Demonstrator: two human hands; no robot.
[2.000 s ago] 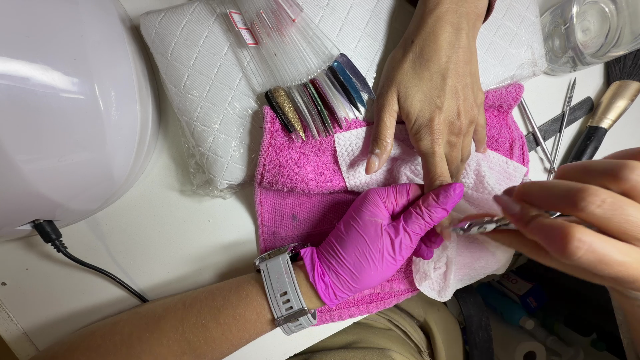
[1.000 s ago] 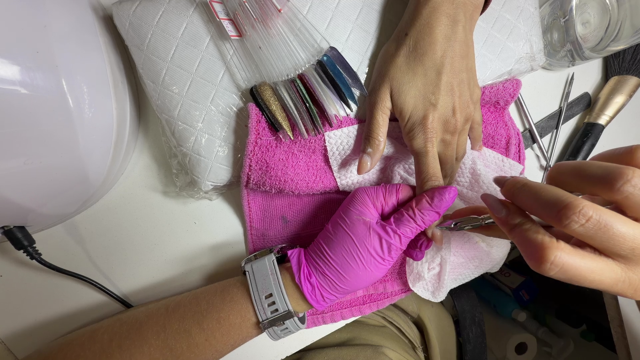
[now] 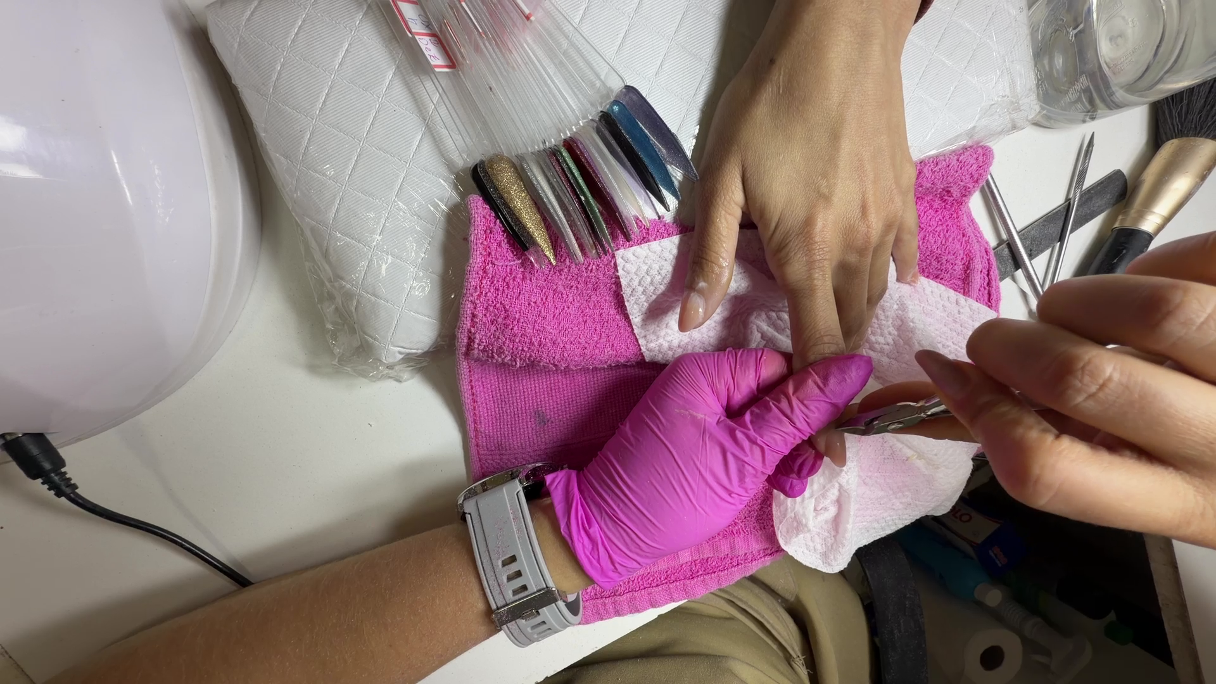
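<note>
My left hand (image 3: 684,456), in a pink glove with a grey-strapped watch at the wrist, grips a finger of another person's hand (image 3: 817,180) between thumb and fingers. That hand rests palm down on a white paper towel (image 3: 931,328) over a pink terry towel (image 3: 551,313). Bare, my right hand (image 3: 1092,399) holds metal cuticle nippers (image 3: 898,416), their tip at the gripped finger beside my gloved thumb. The handles are mostly hidden by my fingers.
A fan of nail colour swatches (image 3: 518,204) lies on a quilted white cushion (image 3: 323,171) in plastic. At left stands a white nail lamp (image 3: 114,218) with a black cable. Metal tools (image 3: 1069,209), a dark nail file (image 3: 1092,204), a brush (image 3: 1164,185) and a clear container (image 3: 1121,47) are at right.
Two seconds ago the nippers' tip showed above the gloved fingertips; it is now lower, at the gripped finger. My left hand keeps its hold on that finger.
</note>
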